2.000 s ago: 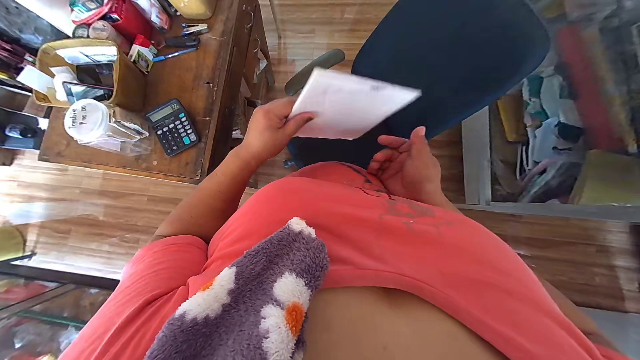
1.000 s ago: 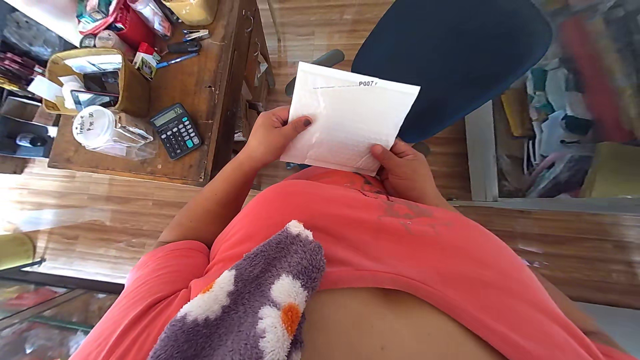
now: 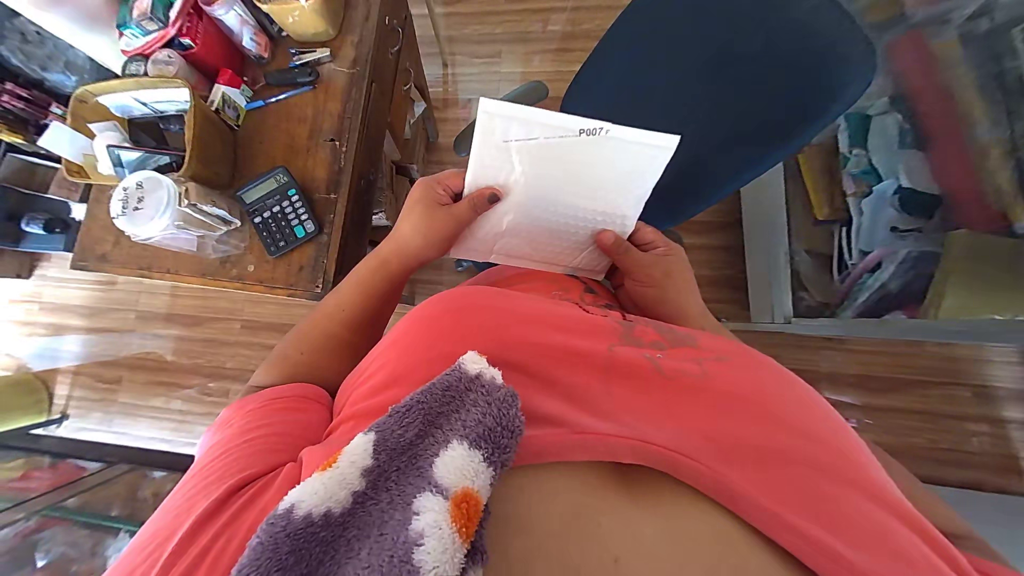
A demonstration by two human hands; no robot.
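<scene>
A white padded bubble mailer [image 3: 560,192] bearing small print along its upper edge is held flat in front of my body. My left hand [image 3: 440,216] grips its left edge, thumb on top and fingers beneath. At the lower right corner, my right hand [image 3: 652,268] pinches the mailer between thumb and fingers. A purple fleecy towel [image 3: 400,472] with white and orange flowers lies over my coral shirt.
Left, a wooden desk [image 3: 336,160] holds a calculator [image 3: 278,212], a lidded plastic jar [image 3: 144,204], a basket [image 3: 212,148] and a blue pen [image 3: 280,98]. A dark blue chair [image 3: 720,96] stands ahead. On the right is a glass case [image 3: 766,248] with packed goods.
Two seconds ago my right hand was off the mailer, open beside it. It has since taken hold of the lower right corner, and the mailer now faces me more fully.
</scene>
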